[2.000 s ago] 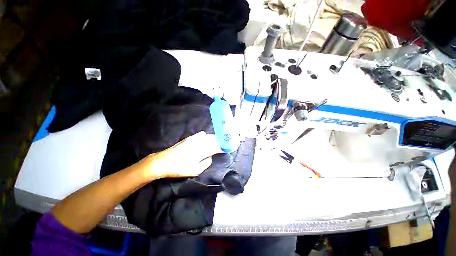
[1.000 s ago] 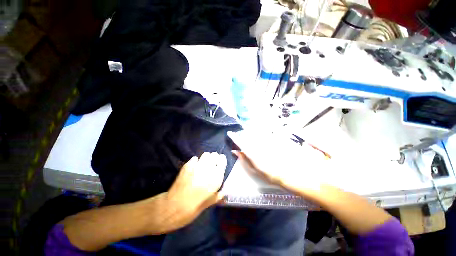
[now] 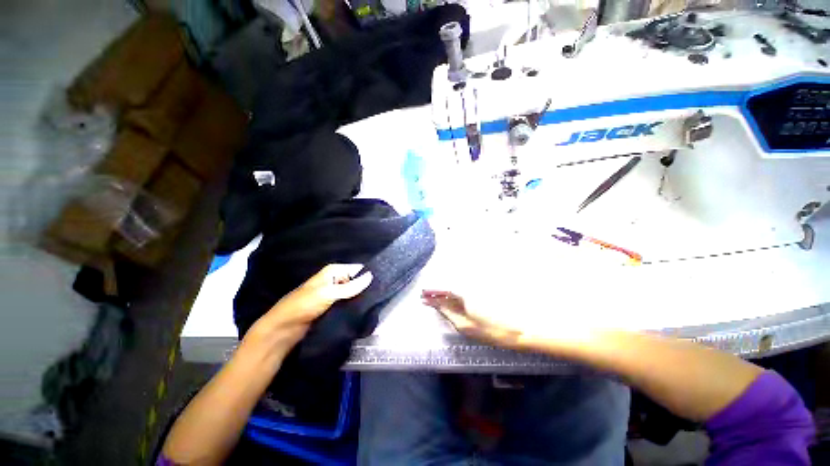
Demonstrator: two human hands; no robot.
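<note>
A black garment lies bunched on the white table left of the needle, with a grey-blue folded edge facing right. My left hand grips this edge, thumb on top. My right hand is on the table to the right of the garment, apart from it, fingers loosely extended and holding nothing. The white sewing machine with "JACK" lettering stands behind; its presser foot area has no cloth under it. A light-blue lamp piece is washed out by glare.
Snips with orange handles and a dark pointed tool lie right of the needle. More black garments are piled behind left. A ruler strip lines the front edge. A blue bin is below; cardboard boxes are at left.
The garment has come away from the needle, and its grey-blue edge now shows. My right hand came in and has since parted from the cloth. The view has swung left.
</note>
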